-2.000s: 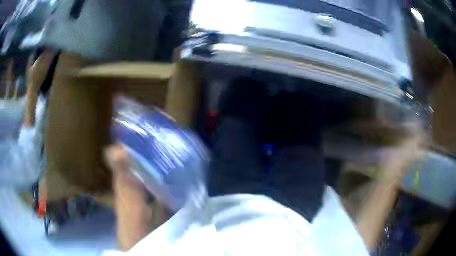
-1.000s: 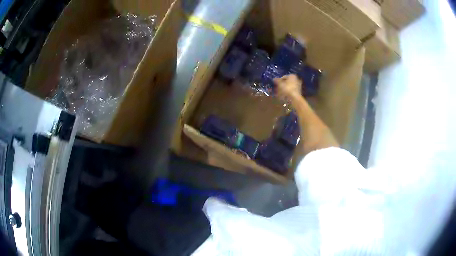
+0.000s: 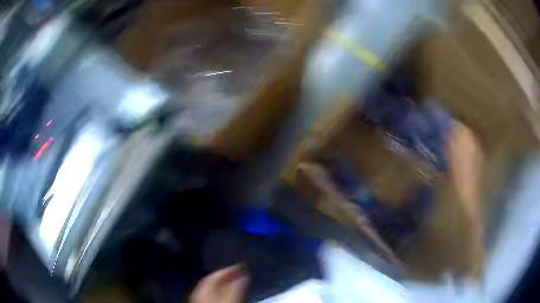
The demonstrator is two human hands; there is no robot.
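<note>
The whole view is blurred by motion. My right hand [image 3: 466,148] is at the supply carton [image 3: 349,214] on the right, its fingers on a dark blue box in shiny clear film [image 3: 435,127]. The box's outline is smeared. More dark blue boxes [image 3: 402,216] lie lower in the carton. My left hand [image 3: 222,285] is at the bottom edge, partly cut off, over the dark lap. I see no object in it, and its finger pose is unclear.
The sealer [image 3: 77,183] stands at the left with red lights and bright metal bars. A scrap carton [image 3: 254,127] with crumpled clear film is at upper centre. Grey floor with a yellow line [image 3: 357,50] lies between the cartons. A bright blue object [image 3: 260,221] is low at centre.
The view has swung, so the sealer shows more and the supply carton sits further right. My left hand has come into view at the bottom. My right hand is still at the carton.
</note>
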